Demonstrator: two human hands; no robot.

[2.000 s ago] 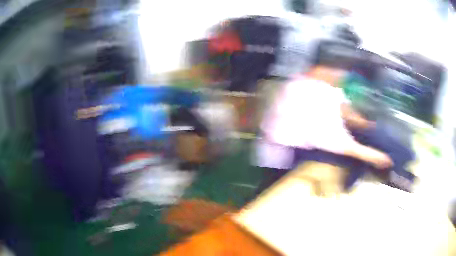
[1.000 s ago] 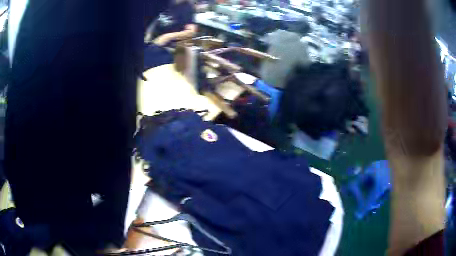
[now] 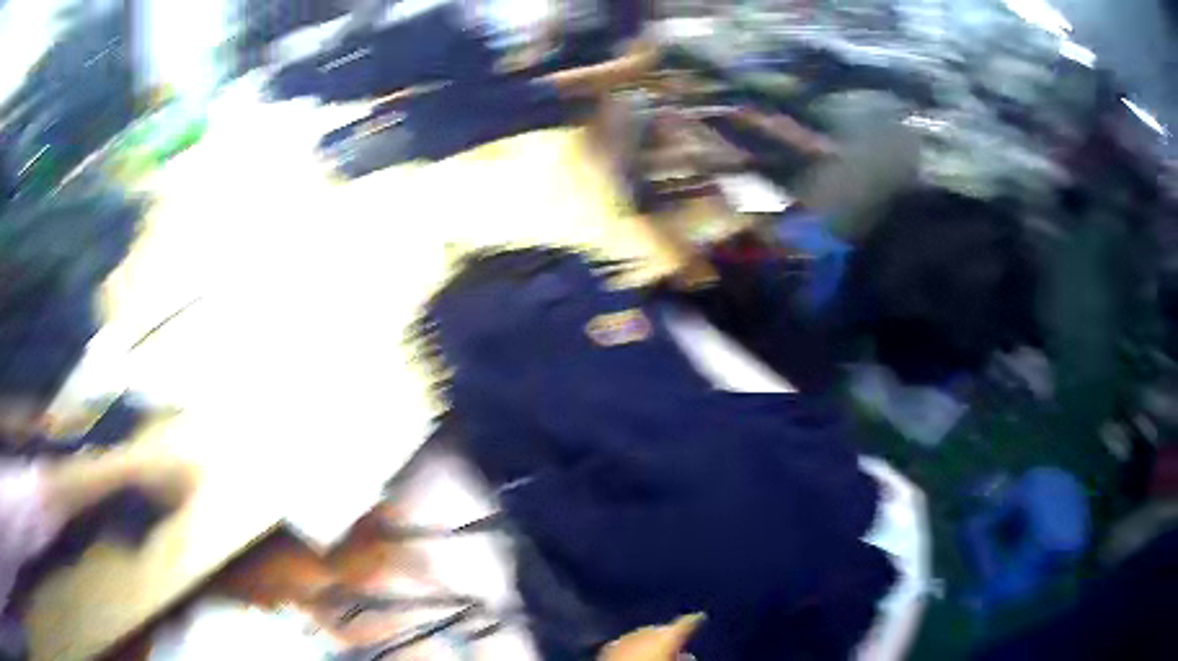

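Note:
A stack of navy garments (image 3: pixel 685 452) with a small yellow-red chest badge (image 3: pixel 619 327) lies on a white surface (image 3: pixel 907 542). The picture is blurred. At the bottom edge, a small part of a hand, seemingly my left hand (image 3: pixel 652 640), shows in front of the stack. Most of it is cut off, and its grip cannot be told. My right hand is not in view. Dark hangers (image 3: pixel 413 620) lie at the stack's lower left.
A large pale wood table (image 3: pixel 297 284) stands left and behind, in glare. A person's forearm (image 3: pixel 601 75) reaches over navy cloth at its far side. Another person's arm (image 3: pixel 116 478) shows at the left edge. A blue object (image 3: pixel 1033 523) is on the green floor at right.
The view has swung left, showing more of the pale table. The large dark cloth at left and the raised forearm at right are gone from view. Fingers now show at the bottom centre.

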